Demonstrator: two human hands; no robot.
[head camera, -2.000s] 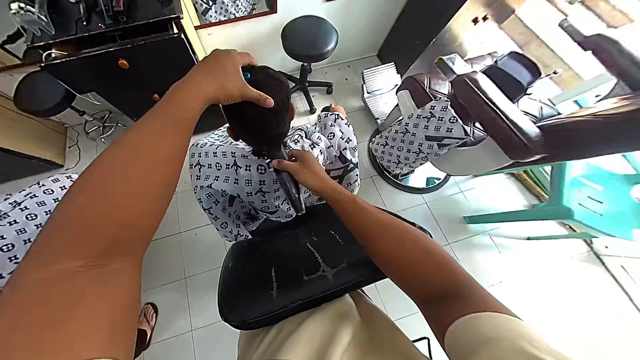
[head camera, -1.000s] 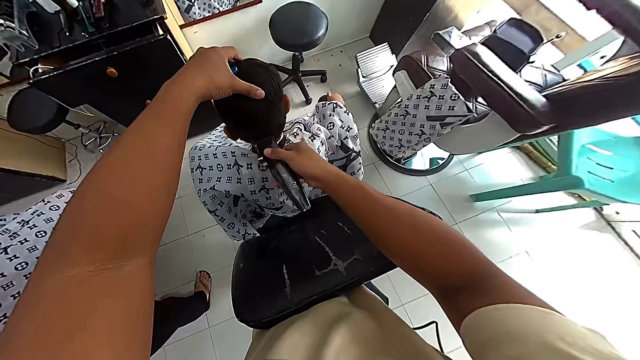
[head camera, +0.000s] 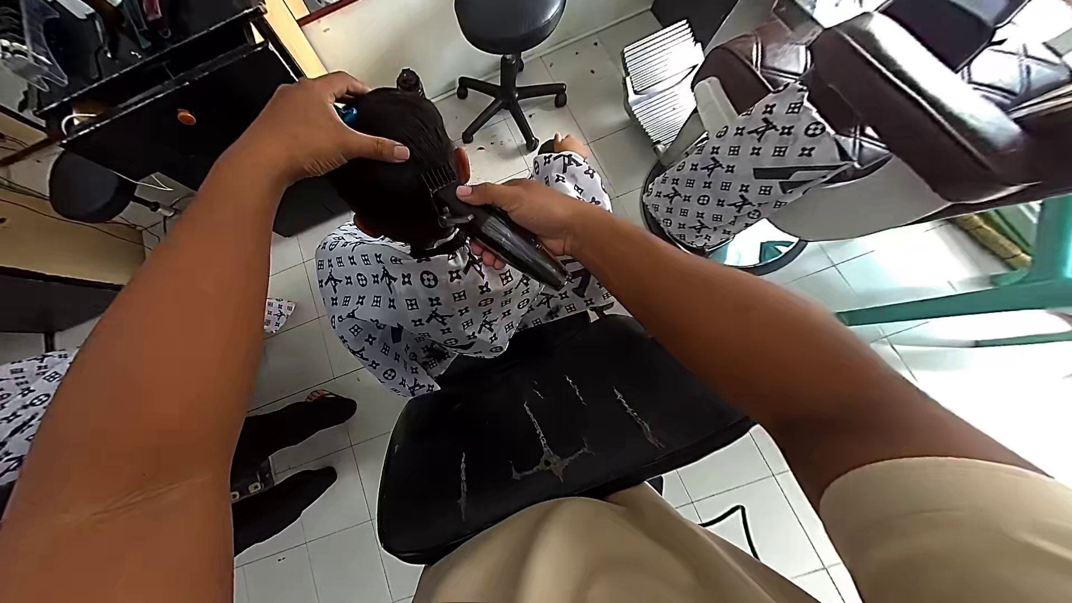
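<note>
A seated person's dark-haired head (head camera: 389, 167) is at the upper middle, above a white cape (head camera: 419, 293) with a black pattern. My left hand (head camera: 322, 130) lies on the upper left of the head, thumb over the hair, with a small blue object (head camera: 347, 115) partly showing beneath it; whether it grips that object is unclear. Black hair clippers (head camera: 511, 243) with a comb guard (head camera: 441, 180) are in my right hand (head camera: 532, 213), the guard against the hair near the ear. The cape covers most of the person's body.
Just in front of me stands a chair's cracked black backrest (head camera: 544, 435). A wheeled stool (head camera: 509, 25) is beyond the head, a black cabinet (head camera: 201, 126) at left, a brown barber chair (head camera: 913, 100) at right. Another person's dark-clothed legs (head camera: 285, 427) are at lower left.
The clippers and my right hand have shifted up along the back of the head toward the ear. The other person's legs show more at lower left than two seconds ago.
</note>
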